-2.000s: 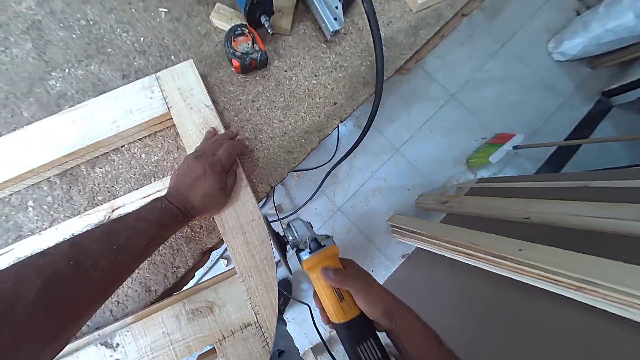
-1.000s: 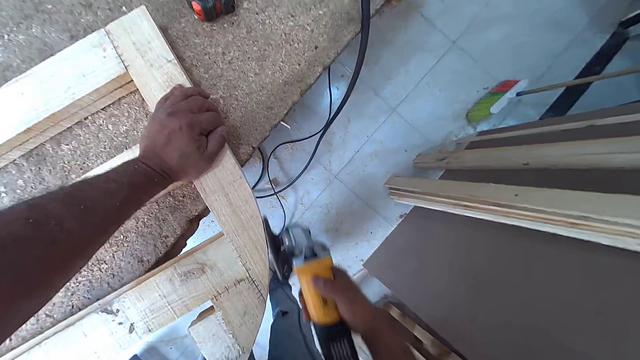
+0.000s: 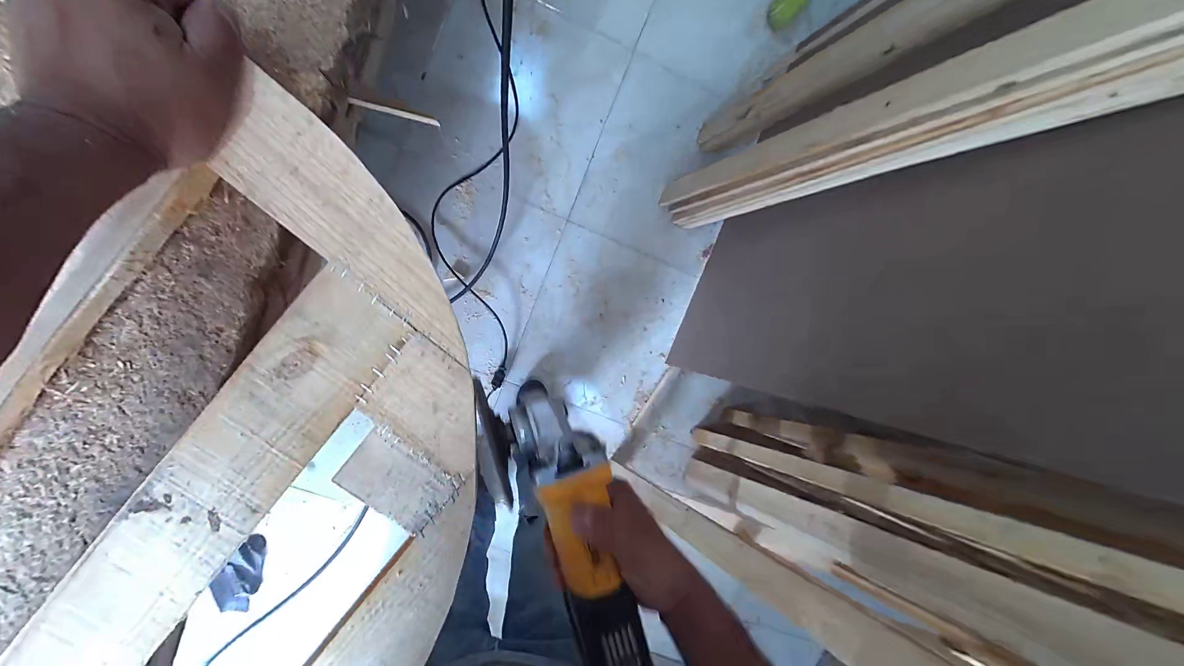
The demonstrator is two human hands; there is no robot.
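My right hand (image 3: 638, 546) grips a yellow and black angle grinder (image 3: 583, 527) at the lower centre. Its disc (image 3: 492, 444) stands nearly edge-on against the curved outer edge of a wooden frame (image 3: 342, 194), touching it or very close. Metal staples run across the frame's joints, near a small wood block (image 3: 398, 476) in the inner corner. My left hand (image 3: 139, 74), blurred, rests on the frame's upper part at the top left; its fingers are partly cut off by the view's edge.
A particleboard work surface (image 3: 157, 305) lies under the frame at left. Black cables (image 3: 504, 157) hang and trail over the tiled floor (image 3: 592, 250). Stacked boards (image 3: 888, 129), a brown panel (image 3: 943, 296) and more lumber (image 3: 832, 518) stand at right.
The view has moved toward the frame's lower curved end. The grinder has travelled along the curved edge, still in my right hand. The tape measure seen before is out of view.
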